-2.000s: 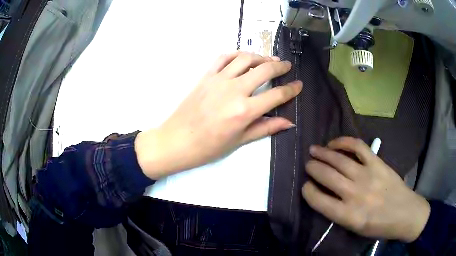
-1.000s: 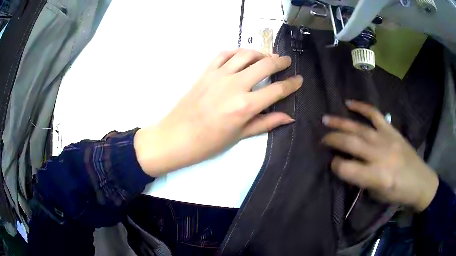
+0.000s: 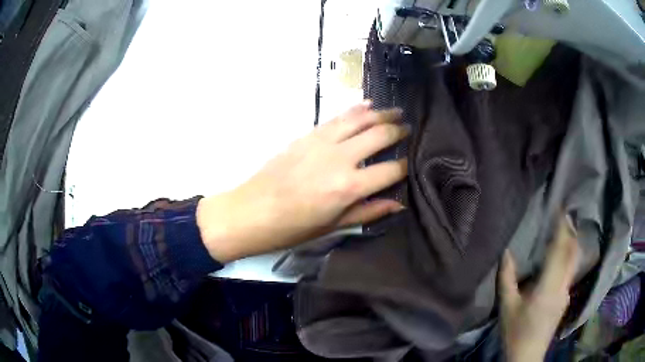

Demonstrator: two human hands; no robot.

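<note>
The dark brown twill panel point(image 3: 467, 148) lies bunched and folded on the machine bed, its left edge under the presser foot point(image 3: 403, 60). My left hand point(image 3: 318, 173) rests flat with fingers spread, fingertips on the panel's left edge below the foot. My right hand point(image 3: 541, 290) is blurred at the lower right, fingers apart, over the grey garment body point(image 3: 583, 170); whether it holds cloth or a tool is unclear. A small part of the green patch point(image 3: 522, 60) shows behind the tension knob point(image 3: 481, 76).
The white machine table point(image 3: 191, 106) is at the left. Grey garments point(image 3: 53, 92) with a dark band hang along the far left. The machine head point(image 3: 573, 32) spans the top right. Striped purple cloth point(image 3: 622, 304) shows at the lower right.
My right hand has moved down and right. The brown panel has gone from smooth to bunched, and more grey cloth shows at right. Less of the green patch shows. My left hand stays near the edge.
</note>
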